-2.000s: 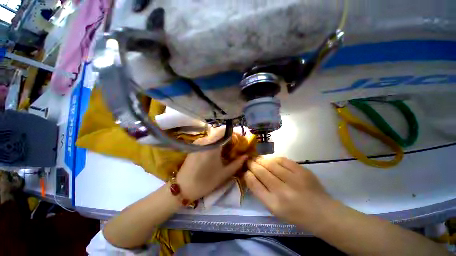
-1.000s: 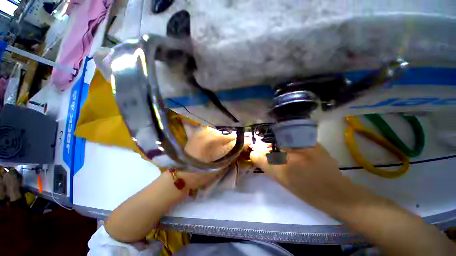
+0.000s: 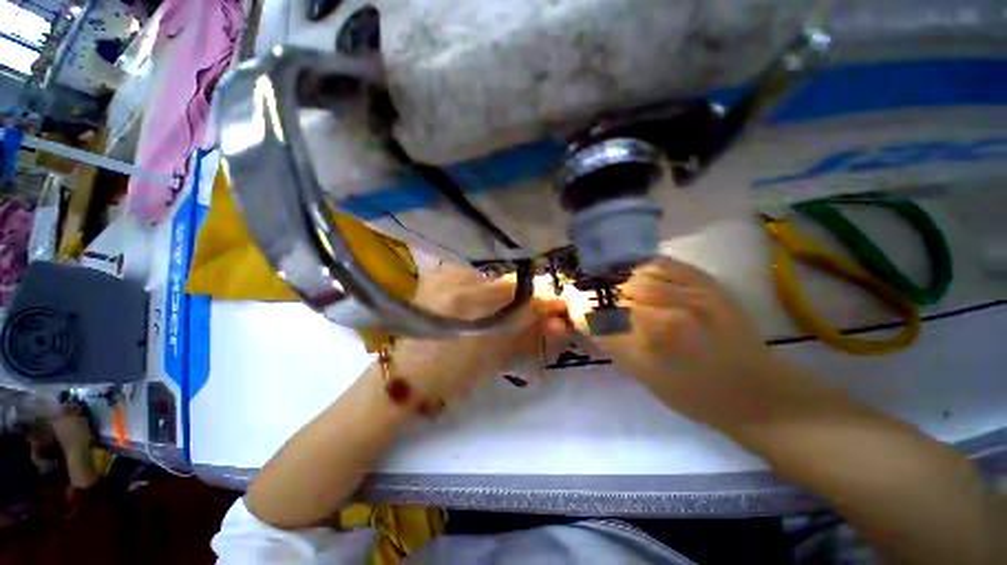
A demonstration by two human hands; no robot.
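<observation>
The white sewing machine head [image 3: 497, 77] with a blue stripe spans the upper view. Mustard fabric [image 3: 237, 248] lies left of the needle area, partly behind the shiny curved thread take-up guard [image 3: 289, 210]. My left hand [image 3: 469, 326], with a red-beaded bracelet, is left of the glowing needle area, its fingertips close to the needle. My right hand [image 3: 685, 337] is right of the needle, fingers bent beside the grey knob [image 3: 616, 232]. Both hands are blurred. What lies between the fingertips is hidden by the hands and glare.
Shears with a green loop [image 3: 900, 237] and a yellow loop [image 3: 823, 315] lie right of my right hand. A grey motor-like box [image 3: 72, 326] and pink cloth [image 3: 188, 99] are at left. A scale [image 3: 574, 499] runs along the front edge. Mustard cloth [image 3: 392, 532] hangs below it.
The fabric visible below my fingertips earlier no longer shows there. My right hand has shifted right, away from the left hand. The camera view has shifted slightly.
</observation>
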